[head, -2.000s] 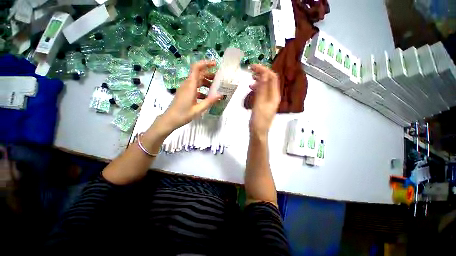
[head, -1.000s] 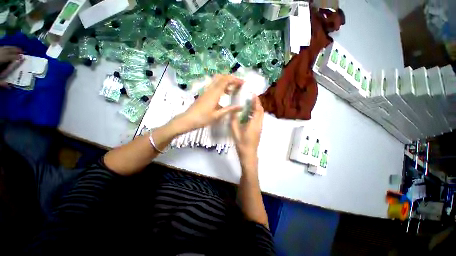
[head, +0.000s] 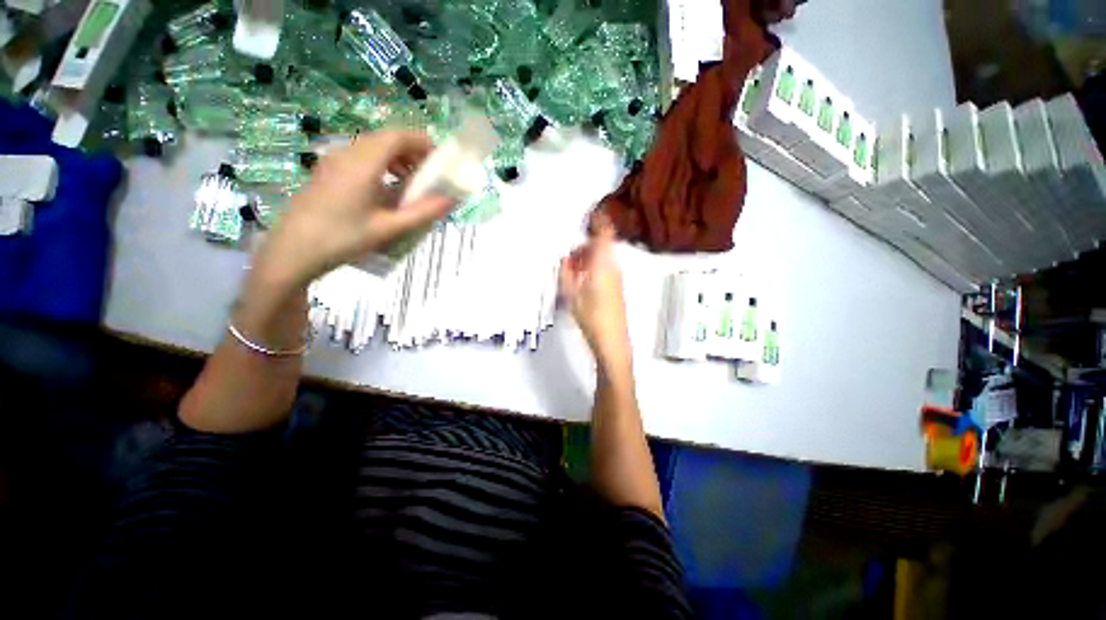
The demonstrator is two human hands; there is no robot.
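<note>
My left hand (head: pixel 334 206) holds a white carton (head: pixel 446 179), tilted and partly blurred, above the upper part of the white sticks. My right hand (head: pixel 592 285) is blurred, just right of the sticks and below the reddish-brown cloth. Its fingers look apart and I see nothing in it. Thin white sticks (head: pixel 449 285) lie side by side near the table's front edge. A short row of closed cartons (head: pixel 728 321) with green bottle pictures lies to the right. Small pale green bottles (head: pixel 267 139) with black caps are heaped at the back and left.
The reddish-brown cloth (head: pixel 685 176) lies between the bottles and the stacked cartons (head: pixel 946 182) at far right. Blue cloth (head: pixel 73 242) with white pieces is at the left edge. A small orange and yellow object (head: pixel 952 442) is at the right table corner.
My hands were together around a carton and are now apart, the left further left with a carton. The short carton row at right shows one more bottle picture. A hand at the left edge is gone.
</note>
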